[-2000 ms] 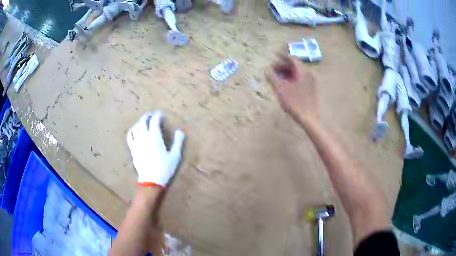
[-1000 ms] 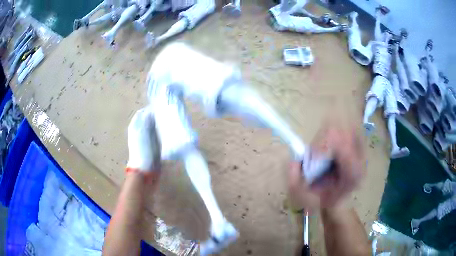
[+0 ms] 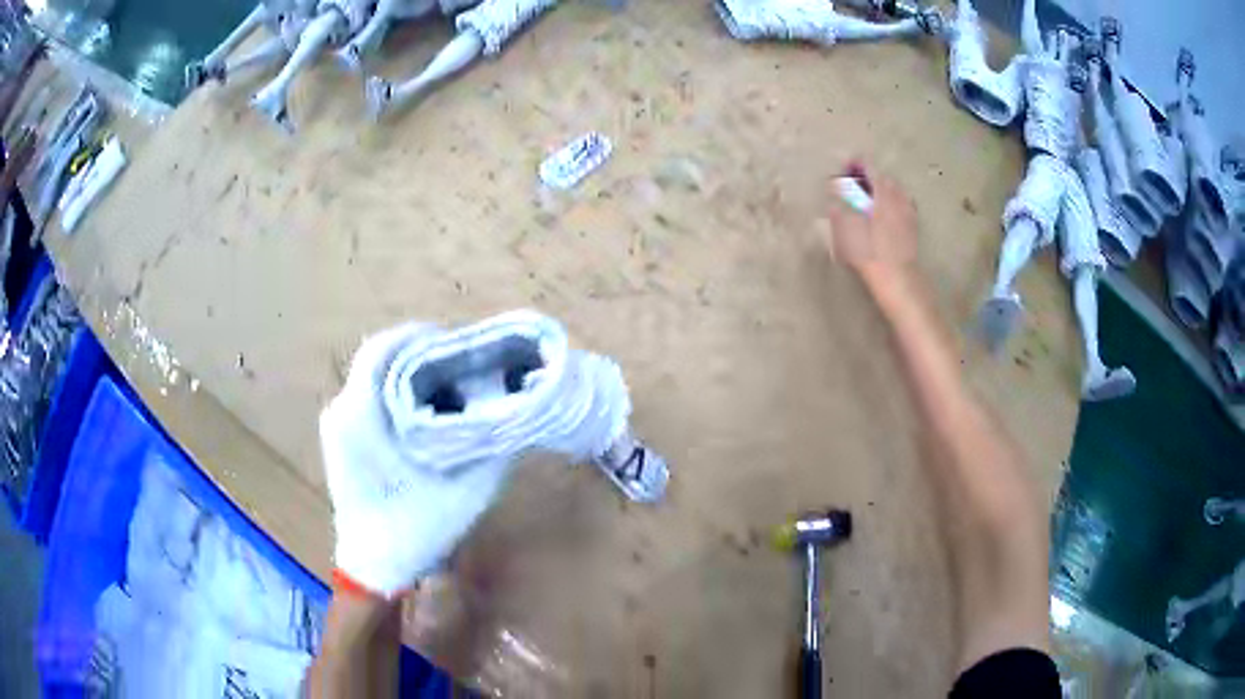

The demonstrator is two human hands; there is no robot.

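Observation:
My left hand [image 3: 396,485], in a white knit glove with an orange cuff, holds a figure lower body [image 3: 471,423] upright, its oval hollow waist facing up and one sandalled foot showing at its right. Two dark openings show inside the waist. My bare right hand [image 3: 877,232] is at the upper right, its fingers closed around a small whitish piece [image 3: 855,193], likely the waist connector, mostly hidden by the fingers. A small mallet [image 3: 814,580] with a yellow and a black face lies at the lower right.
A flat oval sole-like part [image 3: 576,161] lies on the cardboard-covered table [image 3: 710,314]. Figure legs lie along the far edge [image 3: 471,41] and are heaped at the right [image 3: 1133,171]. A blue crate [image 3: 109,451] stands lower left; white bottles [image 3: 93,184] lie upper left.
The lower body has turned so its waist faces up in my left hand. My right hand has left its foot and moved up and away to the connector's place. The mallet is uncovered.

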